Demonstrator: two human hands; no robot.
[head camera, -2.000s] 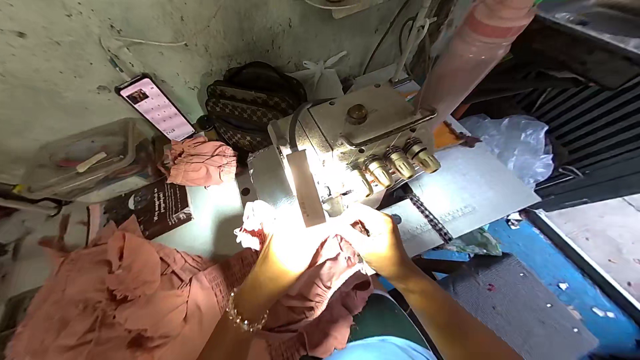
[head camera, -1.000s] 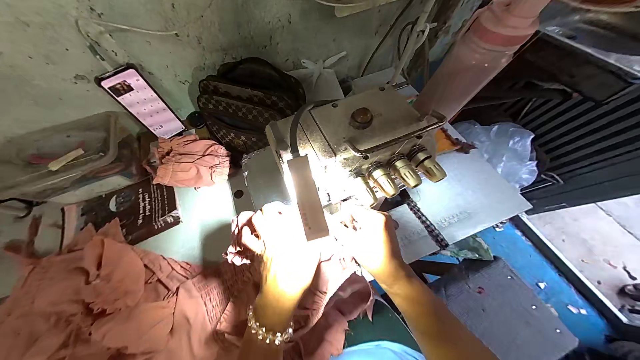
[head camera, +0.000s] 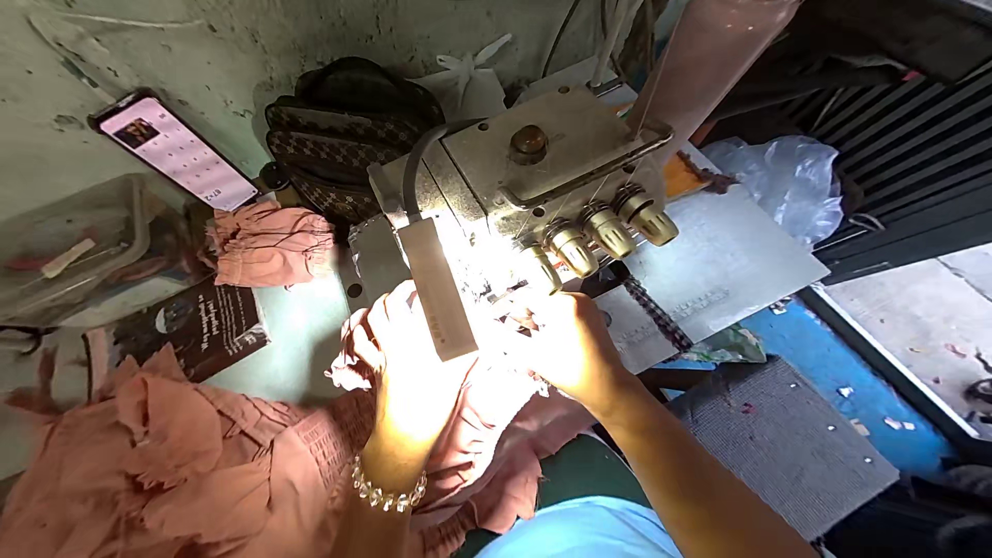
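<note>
An overlock sewing machine with several brass tension knobs stands in front of me. Beside its needle area, my left hand rests on gathered pink fabric, partly behind a flat lamp bar. My right hand pinches the cloth's edge just below the knobs. Glare hides the needle, the presser foot and most fingertips. More ruffled pink fabric spreads over the table at the left.
A small bundle of pink fabric, a phone, a patterned bag and a clear plastic container lie beyond my left hand. A pink thread cone rises behind the machine. A clear plastic bag is at the right.
Both hands stay at the machine with the fabric. My left hand has shifted slightly left of the lamp bar and looks more curled than two seconds ago.
</note>
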